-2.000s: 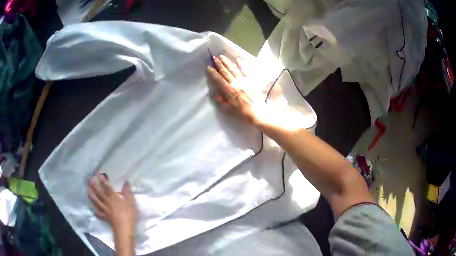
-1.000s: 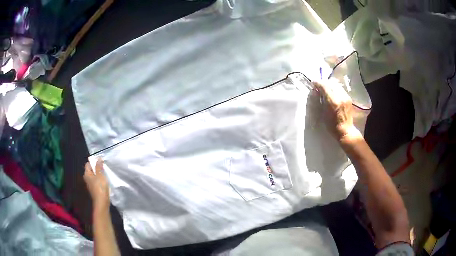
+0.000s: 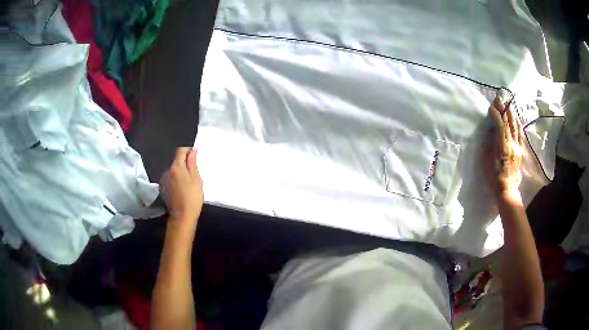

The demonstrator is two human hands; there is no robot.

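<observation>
A white jacket [image 3: 310,129] lies spread out, its dark-piped front edge running across the upper part. A chest pocket [image 3: 413,167] with small dark and coloured lettering shows on the front panel. My left hand [image 3: 183,185] pinches the jacket's left edge near its lower corner. My right hand [image 3: 507,151] lies flat on the right end of the jacket, beside the dark-edged collar [image 3: 542,145]. A slim dark violet pen [image 3: 507,106] shows between its fingers; its lower part is hidden.
Loose white garments [image 3: 58,148] are heaped at the left. Red cloth [image 3: 100,77] and green cloth [image 3: 132,38] lie at the upper left. A dark tabletop [image 3: 165,90] shows beside the jacket. Pale fabric [image 3: 368,290] is at the bottom centre, with coloured scraps [image 3: 475,287] beside it.
The front panel, first folded away, now lies spread with its pocket showing. My left hand has moved from the front-edge corner to the lower side corner. The view has shifted left.
</observation>
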